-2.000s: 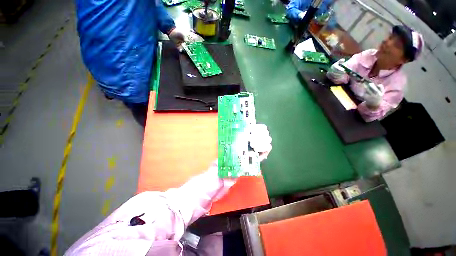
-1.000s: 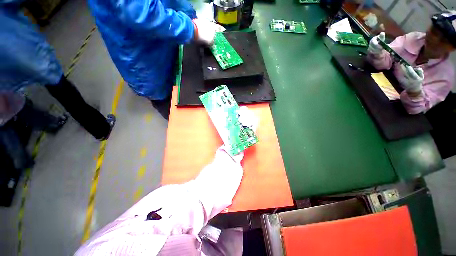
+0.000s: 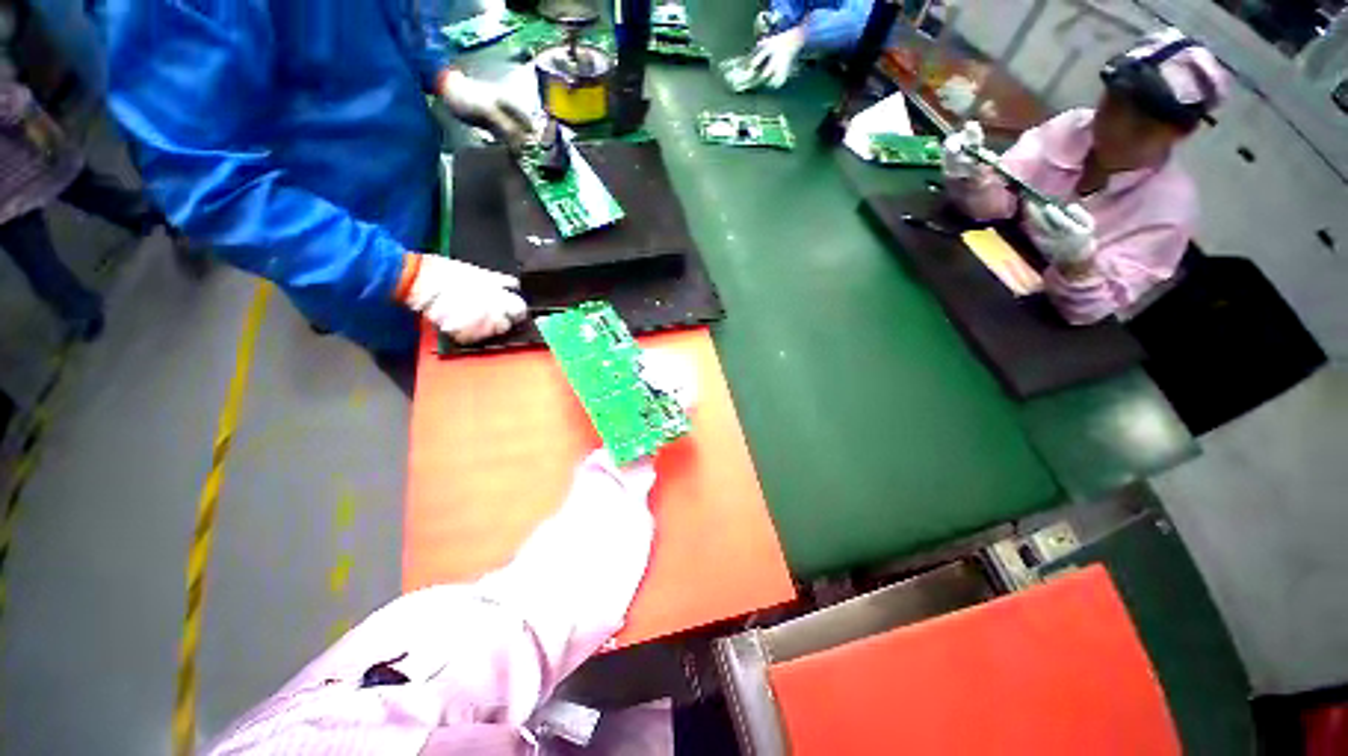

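My left arm, in a pink sleeve, reaches up from the lower left. My white-gloved left hand [image 3: 668, 378] grips a green circuit board [image 3: 609, 381] from behind, with the glove showing at its right edge. The board is held tilted above the far part of an orange-red mat [image 3: 591, 502]. Its printed side with small parts faces the camera. Part of my left hand is hidden behind the board. My right hand is not in view.
A coworker in blue leans over black pads [image 3: 695, 296] beyond the mat, a gloved hand near my board's top corner. A coworker in pink holds a board across the green bench [image 3: 828, 384]. A second red mat [image 3: 976, 679] lies beside a metal rail [image 3: 747, 694].
The board has turned from upright to tilted, its top leaning left. The blue-sleeved coworker's other gloved hand has come in near it. Walking people at the left have shifted.
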